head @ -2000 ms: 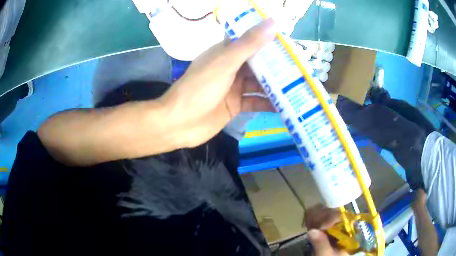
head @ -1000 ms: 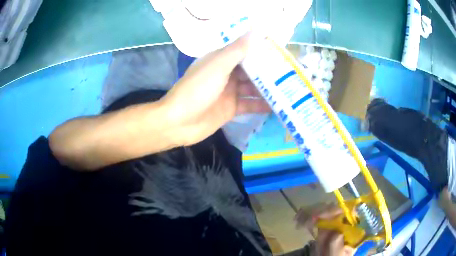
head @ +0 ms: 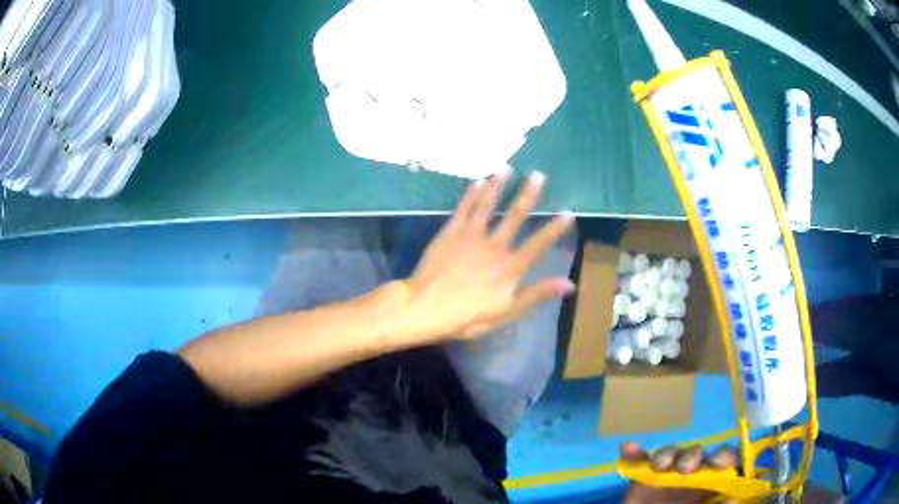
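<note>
The yellow caulking gun (head: 800, 325) with its white, blue-printed sealant cartridge (head: 734, 236) is held upright on the right, its white nozzle (head: 656, 34) pointing up over the green bench. My right hand (head: 680, 463) is closed around the gun's yellow handle at the bottom right, partly cut off by the edge. My left hand (head: 498, 261) is empty with fingers spread, just below the near edge of a white housing (head: 444, 79). The housing lies on the bench, overexposed, with little detail visible; touching cannot be told.
Stacked white housings (head: 89, 89) stand at the left of the green bench (head: 246, 118). A loose white cartridge (head: 798, 157) and a crumpled white wipe (head: 826, 139) lie at the right. An open carton (head: 646, 404) of white cartridges (head: 651, 305) is on the blue floor.
My left hand has let go of the cartridge and opened. The gun has moved right and turned more upright, its nozzle now showing. The view has shifted, showing more bench; the other person has left view.
</note>
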